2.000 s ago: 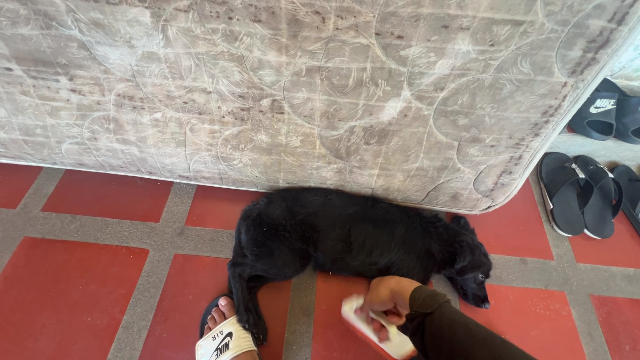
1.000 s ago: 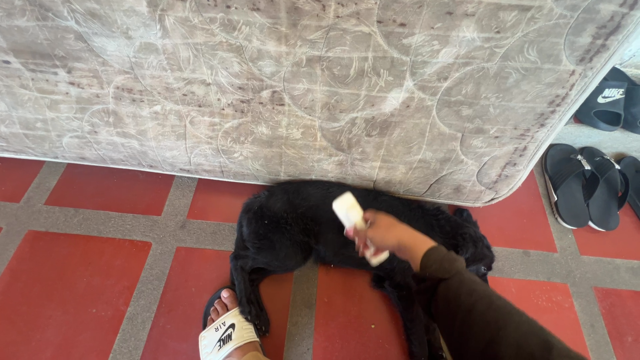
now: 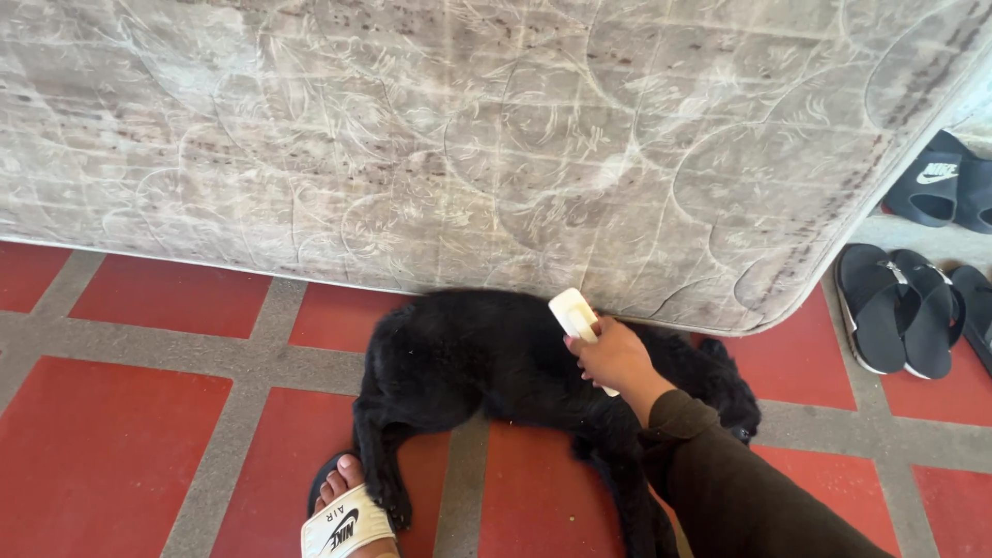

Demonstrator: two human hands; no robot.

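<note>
A black dog (image 3: pixel 496 356) lies on its side on the red tiled floor, with its head at the right and its back along the bottom of the mattress. My right hand (image 3: pixel 616 358) grips a white plastic pet brush (image 3: pixel 574 311) over the dog's chest and shoulder. The brush's underside is hidden, so I cannot tell whether its bristles touch the coat. A dark sleeve covers my forearm. My left hand is out of the picture.
A stained quilted mattress (image 3: pixel 465 155) stands on edge behind the dog. My foot in a white Nike slide (image 3: pixel 349 527) is beside the dog's hind paw. Black sandals (image 3: pixel 872 310) sit at the right, below dark Nike slides (image 3: pixel 930 182) on a ledge.
My right hand and the brush have moved up from the floor in front of the dog to over its body. The dog's front leg now shows stretched toward the bottom edge.
</note>
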